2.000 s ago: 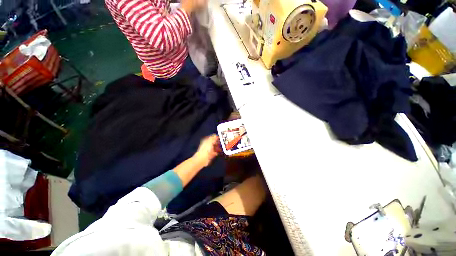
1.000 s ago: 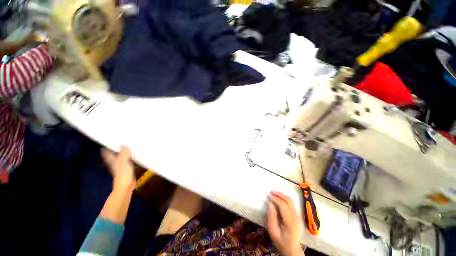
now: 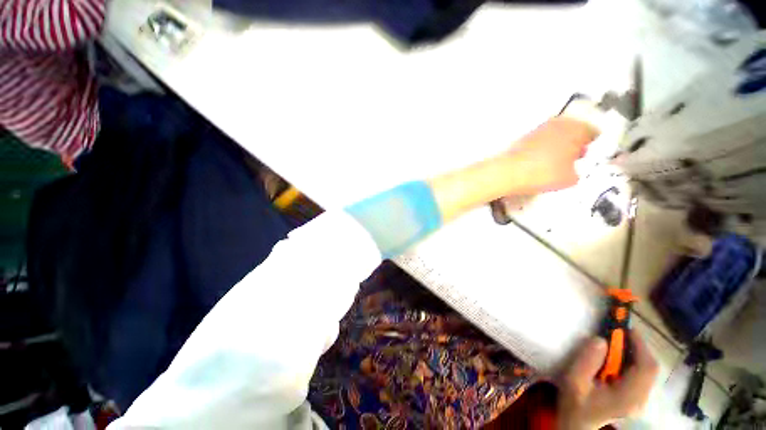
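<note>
The sewing machine's cream head (image 3: 714, 143) is at the right, bright and blurred. My left hand (image 3: 554, 155) reaches across the white table to the needle area, its fingers bent at the machine; whether they hold anything is hidden by glare and blur. The orange-and-black screwdriver (image 3: 619, 336) lies on the machine bed, its thin shaft pointing up towards the needle area. My right hand (image 3: 609, 386) is at the lower right, with thumb and fingers closed around the screwdriver's handle.
A smartphone (image 3: 705, 281) lies on the machine bed under the arm, with a small black part (image 3: 697, 378) below it. Navy cloth (image 3: 420, 13) lies at the table's top edge. A person in striped sleeves (image 3: 50, 76) is at upper left. Dark cloth (image 3: 168, 218) hangs left of the table.
The view has swung and moved closer to the machine. My left hand has gone from the table's front edge to the needle area. My right hand has taken hold of the screwdriver's handle.
</note>
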